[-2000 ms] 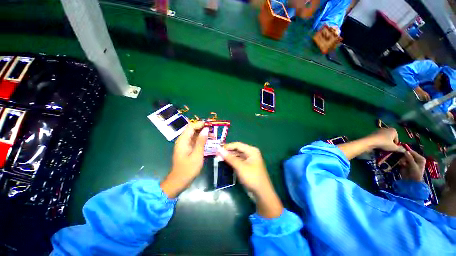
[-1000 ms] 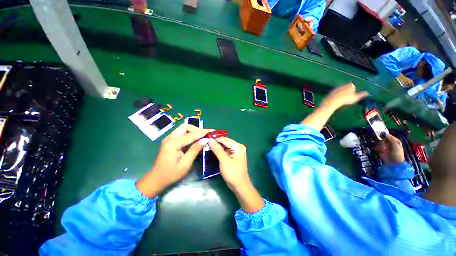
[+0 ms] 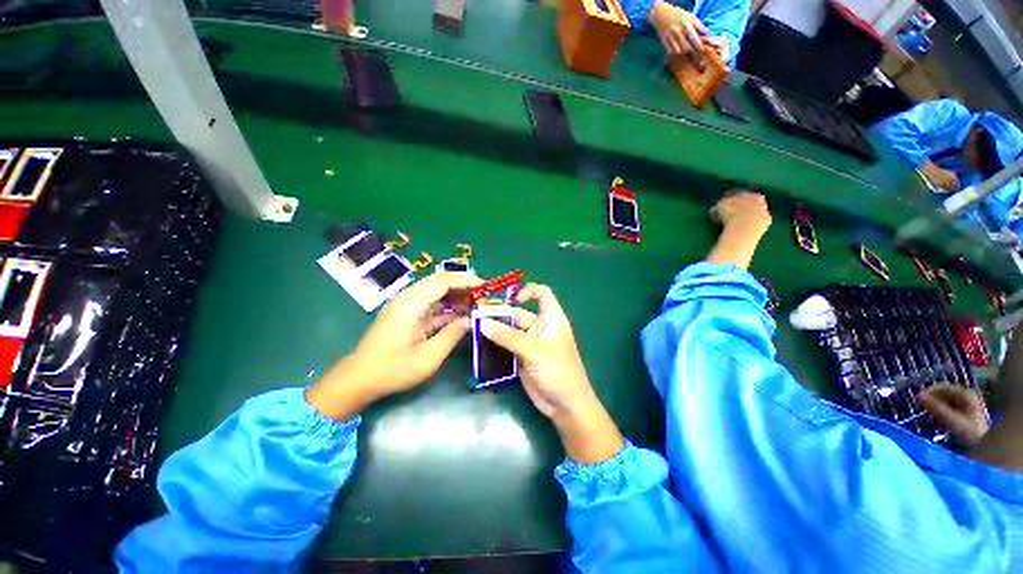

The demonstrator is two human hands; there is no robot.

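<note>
My left hand (image 3: pixel 404 336) and my right hand (image 3: pixel 547 357) are close together in front of me. Between their fingers is a red phone housing (image 3: pixel 497 287), tilted so that its red edge shows. A white-edged LCD module (image 3: pixel 495 352) shows just below it, against my right fingers; whether it is held or lies on the bench is not clear. Another LCD module (image 3: pixel 455 266) with an orange tail is partly hidden behind my left fingers. Two more LCD modules (image 3: pixel 369 269) with orange tails lie fanned out to the left.
A shiny black parts tray (image 3: pixel 101 303) with red-and-white housings is at left, below a metal post (image 3: pixel 202 112). A red phone subassembly (image 3: pixel 624 213) lies beyond my hands. A neighbour's arm (image 3: pixel 740 230) and black tray (image 3: pixel 897 353) are at right.
The red housing was broad face up, then edge-on, and is now tilted. My right fingers have moved onto the LCD module's upper part. The neighbour's hand has left the phone it held over the tray.
</note>
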